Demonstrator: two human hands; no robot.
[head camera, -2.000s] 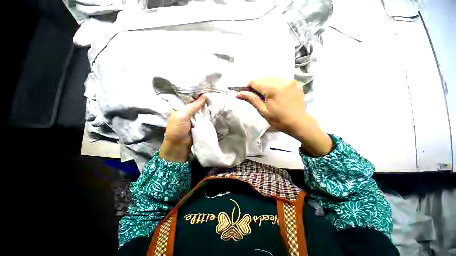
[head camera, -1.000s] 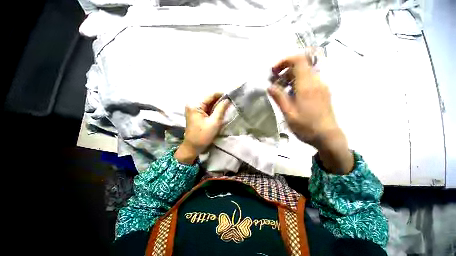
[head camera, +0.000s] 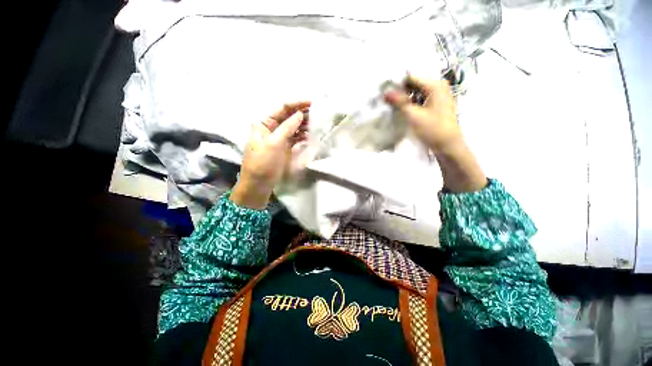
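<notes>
A pale, crumpled garment (head camera: 336, 204) hangs over the table's near edge between my hands, its upper part blurred by motion. My left hand (head camera: 270, 151) is at its left side, with thumb and fingertips close together at the cloth; whether they pinch it cannot be told. My right hand (head camera: 434, 118) is at its upper right, fingers curled and blurred, and seems to grip the cloth at the fingertips. Something dark shows in the right palm, too blurred to name.
More pale garments (head camera: 236, 68) lie spread and layered beneath and beyond my hands, with crumpled folds at their left. The white worktable (head camera: 543, 164) extends right, with lines on it. A dark surface (head camera: 53, 86) is at the left. Pale cloth (head camera: 608, 322) shows below the table at right.
My left hand moved right and up, then back left. My right hand rose from the cloth, then moved slightly left and up. The held cloth has shifted and turned.
</notes>
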